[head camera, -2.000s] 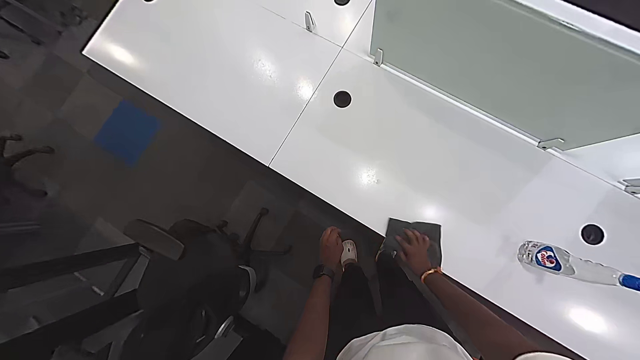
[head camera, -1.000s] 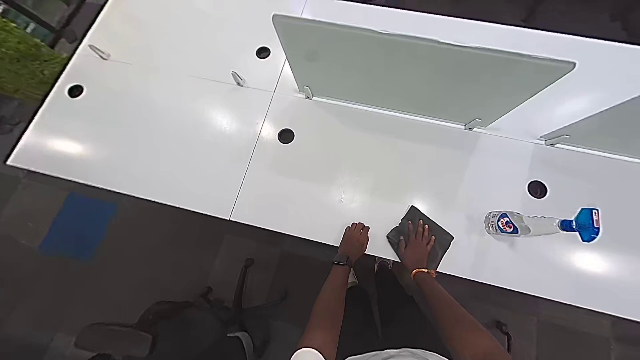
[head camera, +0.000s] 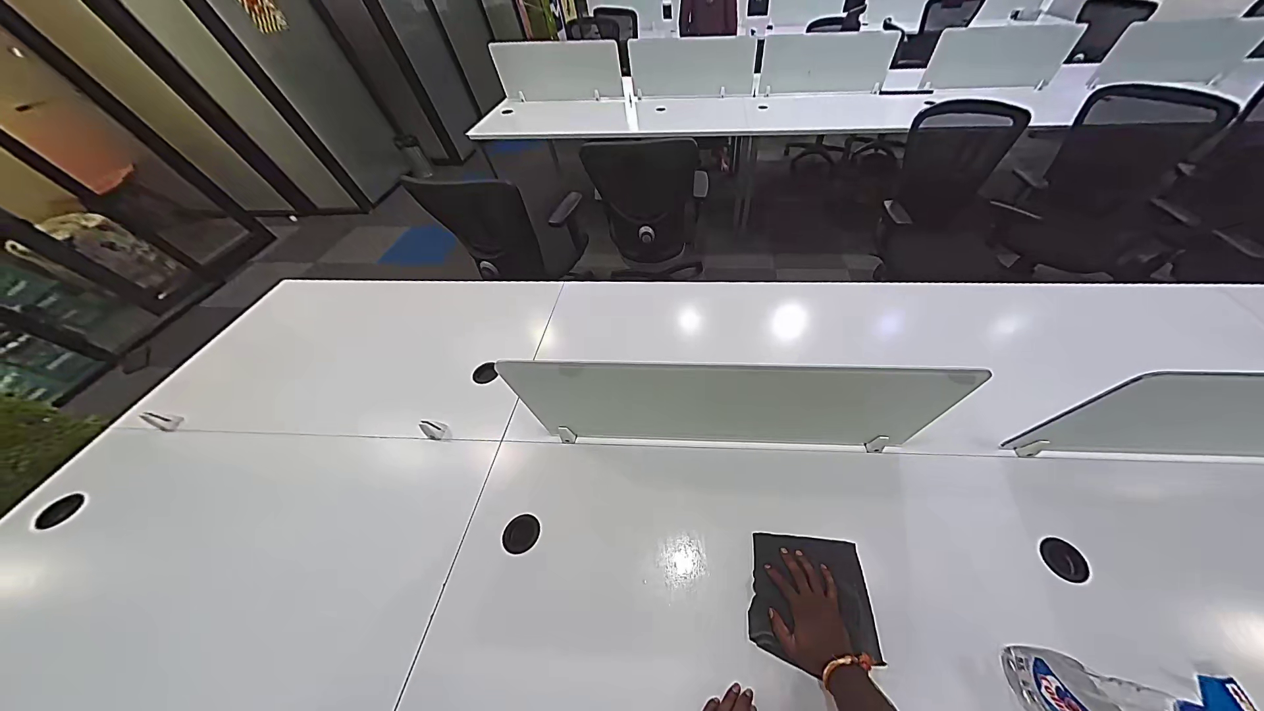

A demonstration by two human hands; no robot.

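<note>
My right hand (head camera: 812, 617) lies flat, fingers spread, on a dark grey cloth (head camera: 859, 602) spread on the white desk (head camera: 592, 612). An orange band circles that wrist. Only the fingers of my left hand (head camera: 731, 699) show at the bottom edge, left of the cloth; whether they touch anything is hard to see. To the right, a clear spray bottle (head camera: 1086, 686) with a blue head lies on its side, partly cut off by the frame. A shiny patch shows on the desk left of the cloth.
A frosted divider panel (head camera: 750, 405) stands on clamps behind the cloth, with a second panel (head camera: 1155, 415) to its right. Round black cable grommets (head camera: 520, 533) dot the desk. Metal brackets (head camera: 161, 421) sit at the left. Beyond are office chairs (head camera: 647, 202) and another desk row (head camera: 810, 114).
The view has tilted up. My right hand and the cloth have moved farther in from the desk's near edge, toward the divider. The left hand, fully in view before, now shows only its fingers.
</note>
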